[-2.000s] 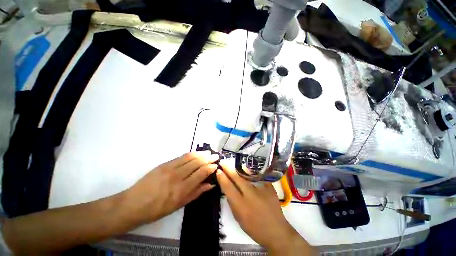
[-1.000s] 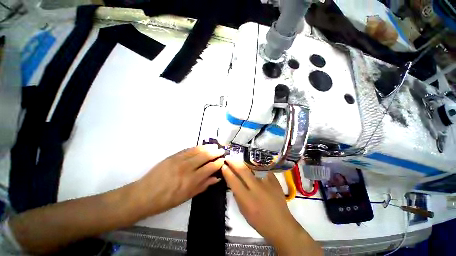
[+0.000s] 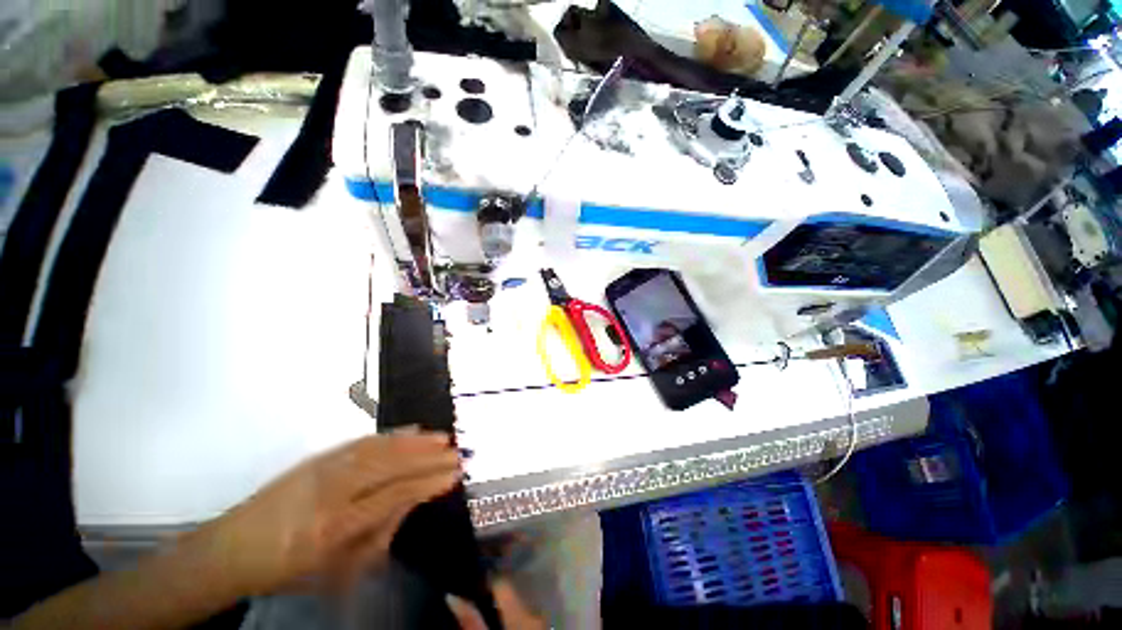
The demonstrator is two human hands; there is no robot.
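A black fabric strip (image 3: 416, 369) runs from the presser foot area (image 3: 431, 289) of the sewing machine (image 3: 615, 197) toward me and over the table's front edge. Its right edge looks frayed. My left hand (image 3: 351, 498), blurred, lies across the strip near the front edge, fingers together and pointing right. My right hand (image 3: 505, 609) is low at the bottom edge, mostly cut off, with fingertips at the hanging part of the strip. Whether the needle is in the fabric cannot be seen.
Scissors with yellow and red loops (image 3: 584, 342) lie right of the needle area, beside a lit smartphone (image 3: 671, 335) and a wooden-handled tool (image 3: 843, 352). Long black strips (image 3: 92, 234) lie at left. A blue crate (image 3: 738, 542) and a red box (image 3: 929, 585) stand below the table.
The view has swung right. Both hands have left the needle area and moved down the strip toward me. The scissors, control panel and crates now show fully or newly.
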